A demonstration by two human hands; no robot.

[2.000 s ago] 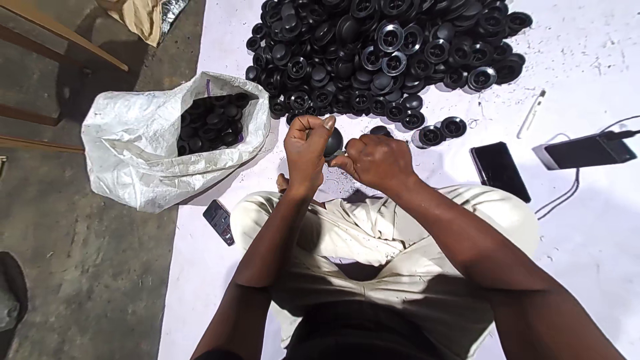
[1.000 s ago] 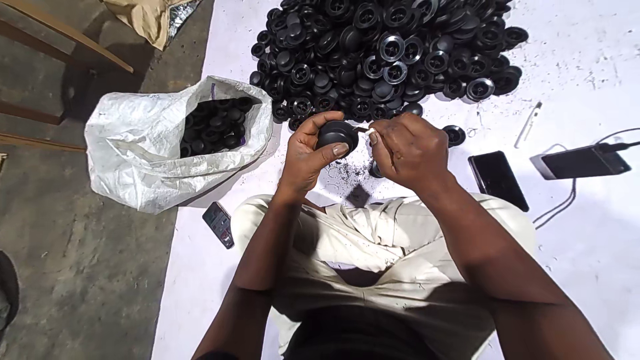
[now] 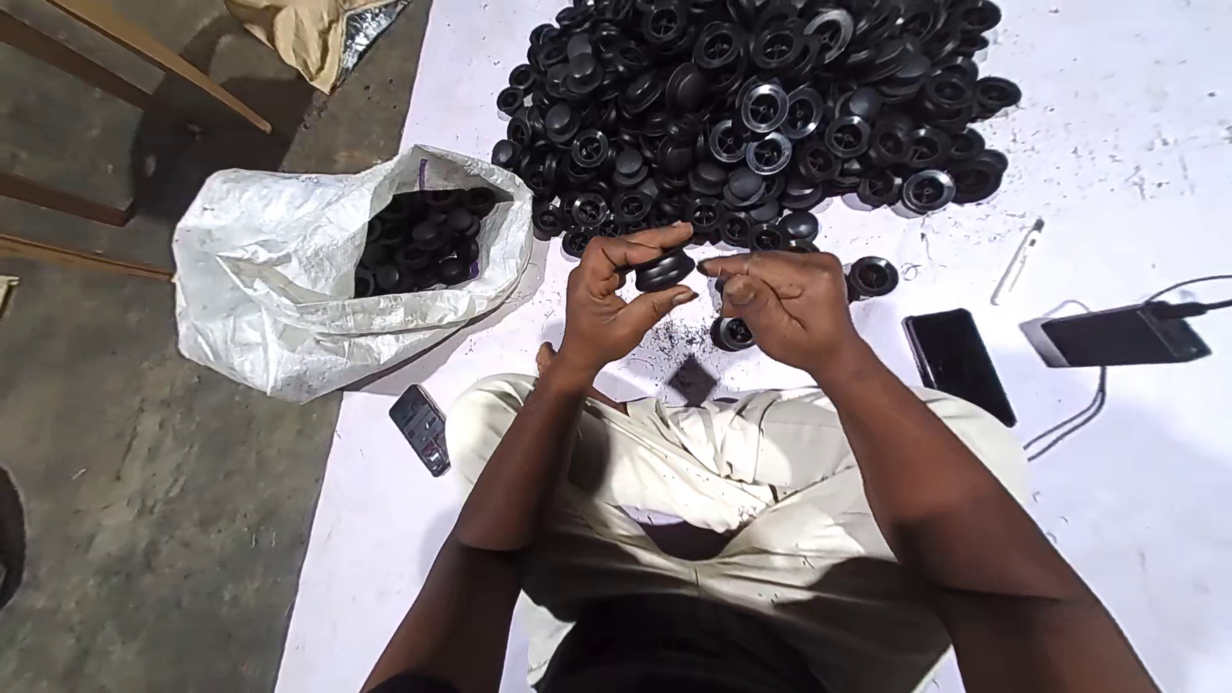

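Note:
Between its thumb and fingers, my left hand [image 3: 616, 294] grips a round black plastic part [image 3: 664, 271], seen edge-on. My right hand [image 3: 784, 298] is just right of that part, its fingers bent; whether a small thing sits between thumb and finger cannot be told. Below the right fingertips, a round black part [image 3: 733, 333] lies on the white sheet, partly hidden by the hand. Another round part [image 3: 873, 276] lies right of the right hand. Beyond both hands spreads a large heap of the same round black parts [image 3: 683, 87], some showing spoked insides.
A white woven sack [image 3: 279, 279] holding similar black parts stands at the left. Phones [image 3: 420, 429] [image 3: 961, 366] lie on both sides of my legs. At the right are a pen-like tool [image 3: 1017, 262] and a dark device [image 3: 1116, 337] with cables. Wooden legs [image 3: 164, 58] stand upper left.
The black part in my left hand has turned from showing its broad face to edge-on. My right hand's fingers have moved slightly apart from it.

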